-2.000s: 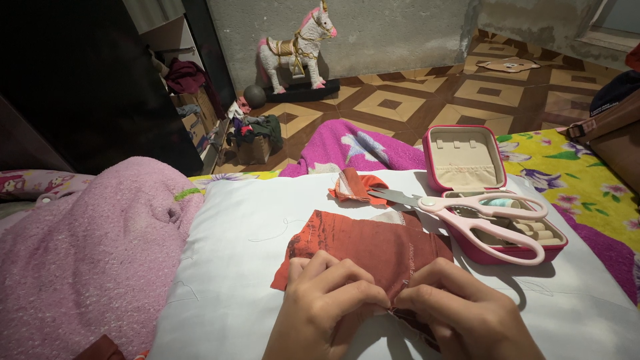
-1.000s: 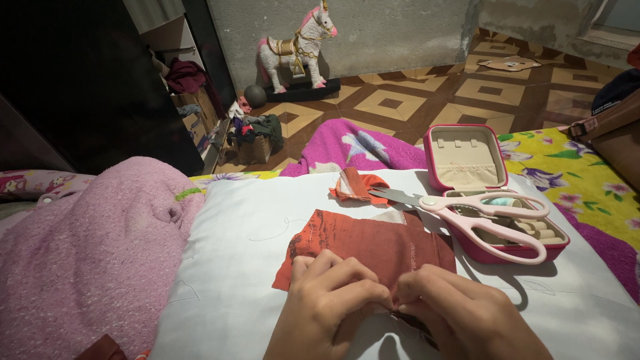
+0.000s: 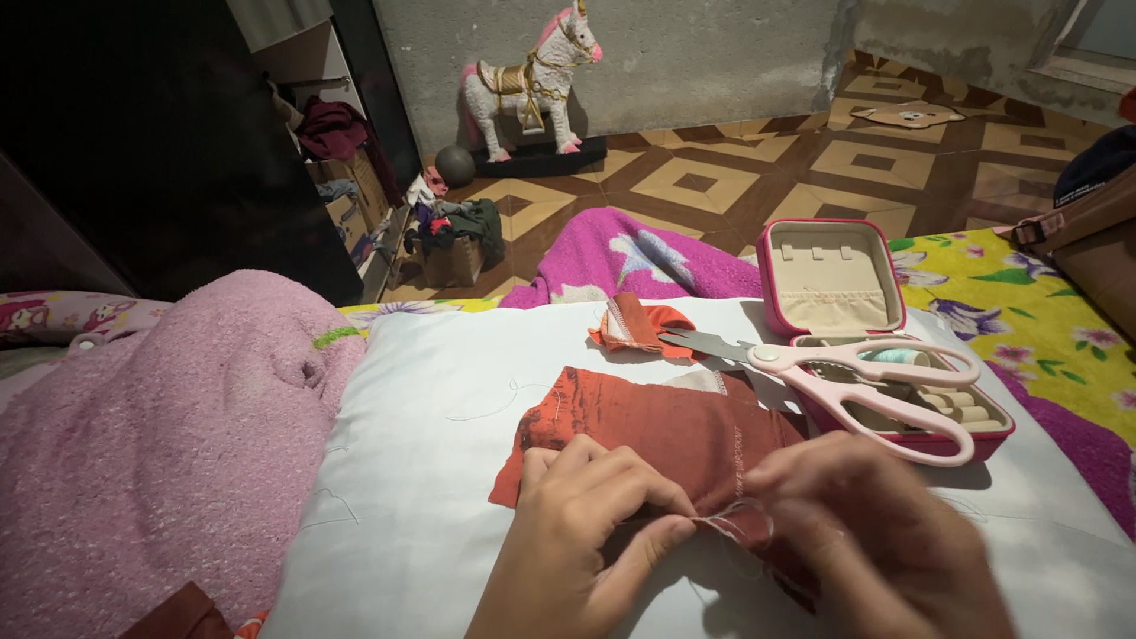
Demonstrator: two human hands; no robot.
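My left hand [image 3: 595,532] pinches the near edge of a rust-red fabric piece [image 3: 648,426] between thumb and forefinger. A loop of pale thread [image 3: 741,513] rises from that edge. My right hand [image 3: 870,532], blurred, is just right of the loop with thumb and fingertips close together; whether it holds the thread or a needle cannot be made out. The fabric lies on a white pillow [image 3: 399,470]. Pink-handled scissors [image 3: 861,373] rest across an open pink-red sewing case [image 3: 1003,417] that holds a spool of light blue thread [image 3: 896,357]. The blades touch a crumpled orange-red scrap [image 3: 639,327].
A pink fluffy blanket [image 3: 177,444] is heaped at the left, and a purple blanket [image 3: 621,257] lies beyond the pillow. Loose threads [image 3: 506,395] lie on the pillow. A brown bag [image 3: 1092,240] stands at right. On the floor are a toy horse [image 3: 532,89] and a box of clothes [image 3: 448,257].
My right hand has moved away from my left fingertips, to the right, and a thread loop now shows between the hands. The left hand stays at the fabric edge.
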